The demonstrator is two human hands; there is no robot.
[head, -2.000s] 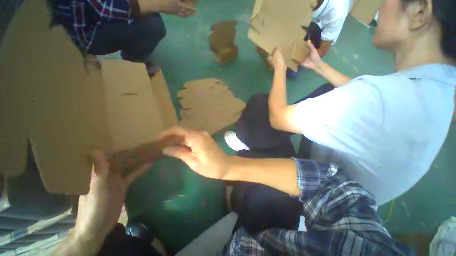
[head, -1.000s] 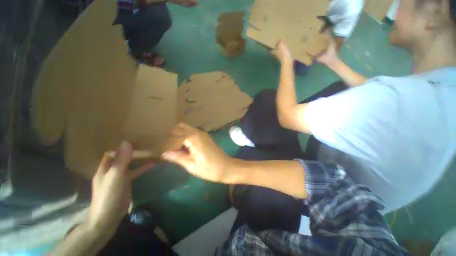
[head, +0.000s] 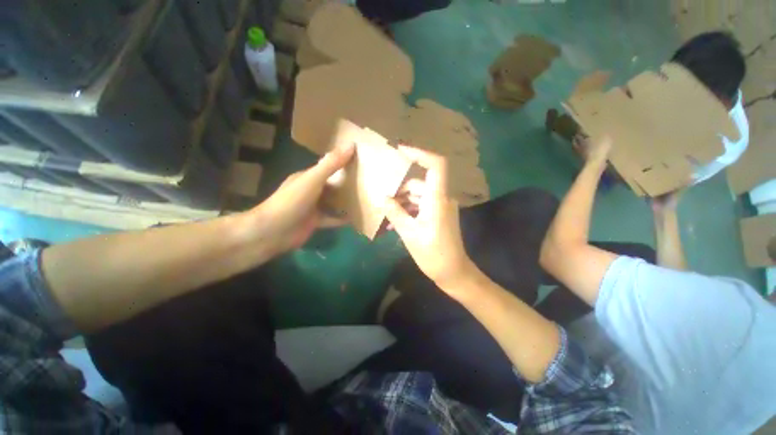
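A brown half-formed box (head: 375, 174) is held up over my lap, with its near end facing me and brightly lit. Its large lid panel (head: 350, 76) stretches away behind it to the upper left. My left hand (head: 298, 201) grips the box's left side, thumb on the upper edge. My right hand (head: 434, 229) holds its right side, with fingers partly inside or behind a flap. Exactly which flap the right fingertips press cannot be told.
A flat blank (head: 457, 140) lies on the green floor behind the box. A small cardboard stack (head: 521, 71) stands farther back. At right, a person in a light shirt (head: 681, 327) holds a blank (head: 659, 132). Wrapped pallet goods (head: 162, 93) and a green-capped bottle (head: 262, 62) are at left.
The view has swung left, showing the pallet and bottle. The held box has turned so its end faces me, and my hands now grip opposite sides of that end.
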